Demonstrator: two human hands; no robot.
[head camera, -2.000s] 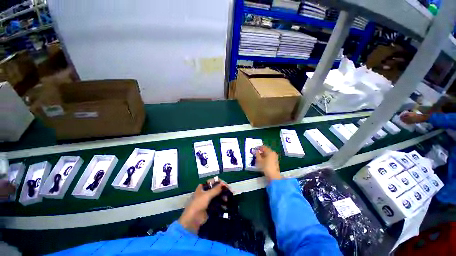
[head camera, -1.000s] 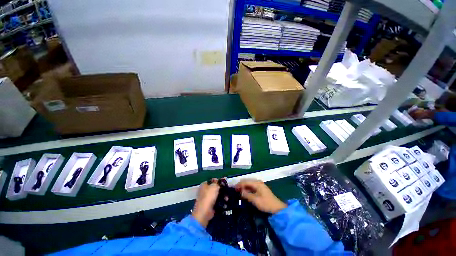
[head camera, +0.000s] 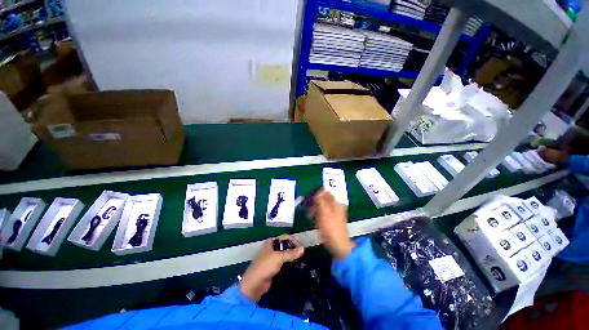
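My right hand (head camera: 329, 222) holds a small black cable (head camera: 309, 205), blurred, over the belt, just in front of a white box tray (head camera: 334, 184) that shows a black mark inside. My left hand (head camera: 268, 264) holds another black cable (head camera: 283, 244) above the near rail. A dark cable pile (head camera: 297, 293) lies below my hands. To the left on the belt, several white box trays each hold a black cable, the nearest one (head camera: 281, 203) left of my right hand. Trays further right show no black cable bundle.
The green conveyor belt (head camera: 171, 242) runs between pale rails. A shiny bag of cables (head camera: 429, 258) and stacked printed white boxes (head camera: 513, 238) lie at right. Brown cartons stand beyond the belt, at left (head camera: 123, 145) and centre (head camera: 349, 122). A slanting pale post (head camera: 423, 90) rises at right. Another person's hand shows far right.
The trays have moved left along the belt. My right hand has gone from the pile near my left hand out over the belt with a cable.
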